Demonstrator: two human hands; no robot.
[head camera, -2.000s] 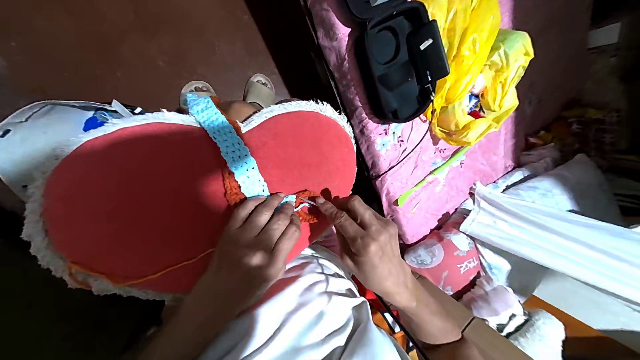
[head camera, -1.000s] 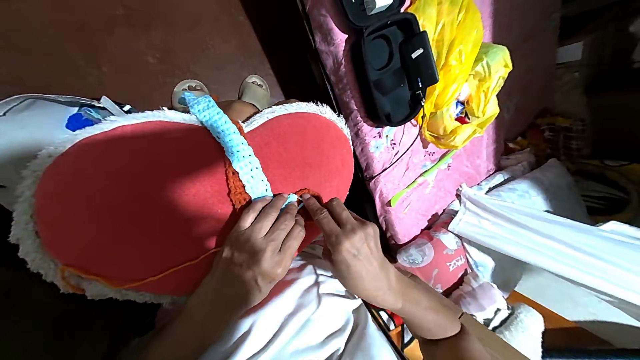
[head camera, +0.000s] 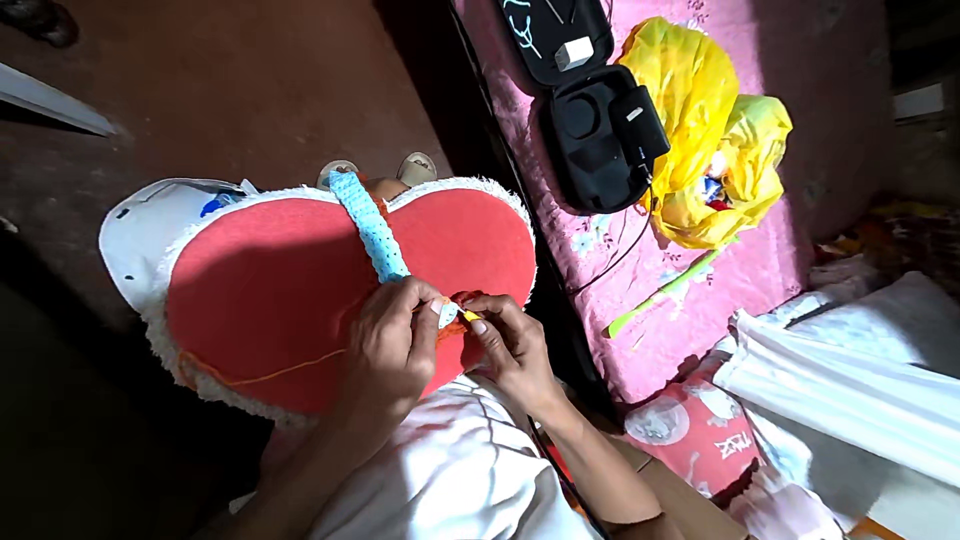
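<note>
A red pad with a white fluffy edge (head camera: 472, 232) lies across my lap. Over it runs a crocheted strip, light blue (head camera: 371, 229) with orange-red stitches along its side. My left hand (head camera: 394, 337) pinches the near end of the strip between thumb and fingers. Close by on the right, my right hand (head camera: 510, 341) holds a crochet hook with a yellow handle (head camera: 471, 316), its tip at the pale stitches. Part of the orange-red crochet (head camera: 454, 330) shows between and under the fingers. An orange yarn strand (head camera: 285, 370) trails left over the pad to its fluffy edge.
On the pink floral sheet (head camera: 600, 300) to the right lie an open black case (head camera: 592, 150), a yellow plastic bag (head camera: 682, 90) and a green strip (head camera: 667, 292). White cloth (head camera: 847, 390) and a red printed cushion (head camera: 690, 427) are at lower right. A white bag (head camera: 150, 225) stands left.
My hands have come apart from their flatter, closer pose, and the yellow hook handle now shows in my right hand. The view has shifted, with more floor at the left.
</note>
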